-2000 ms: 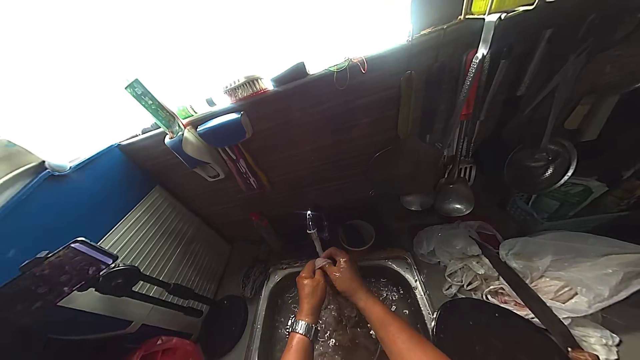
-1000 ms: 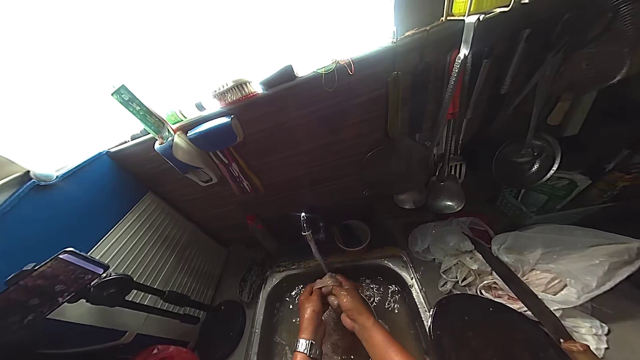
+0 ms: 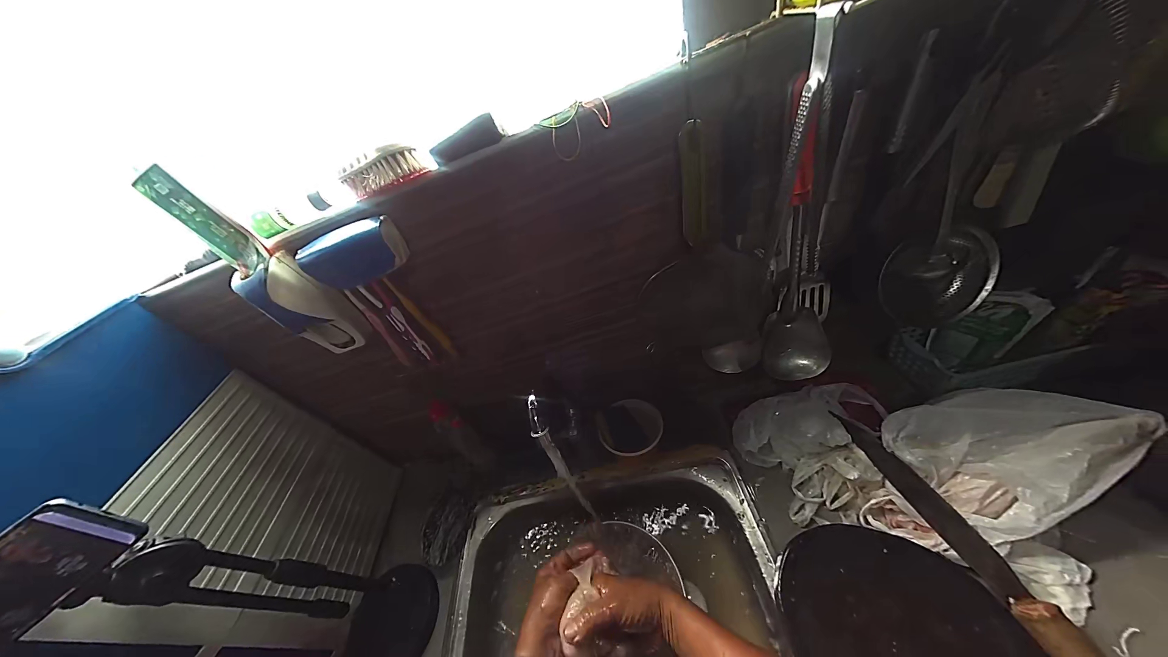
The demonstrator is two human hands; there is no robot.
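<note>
Low in the view, my left hand (image 3: 554, 593) and my right hand (image 3: 625, 610) are closed together on a pale, wet, soft piece (image 3: 581, 598), which looks like raw meat. Both are over a stainless steel sink (image 3: 470, 557) that holds cloudy water with foam. Water runs from the faucet (image 3: 535, 416) in a thin stream (image 3: 570, 479) down to just above my fingers. A round clear rim (image 3: 673, 557), perhaps of a bowl, shows in the sink behind my right hand. The underside of the held piece is hidden by my fingers.
Right of the sink lie a dark round board or pan (image 3: 894, 602), a long knife (image 3: 940, 511) and plastic bags (image 3: 1013, 447) with pale contents. A phone (image 3: 68, 557) on a stand is at left. A cup (image 3: 631, 427) stands behind the sink; ladles (image 3: 797, 345) hang on the wall.
My hands have moved lower in the sink, away from the faucet, with the pale piece still between them. The round clear rim now shows beside them.
</note>
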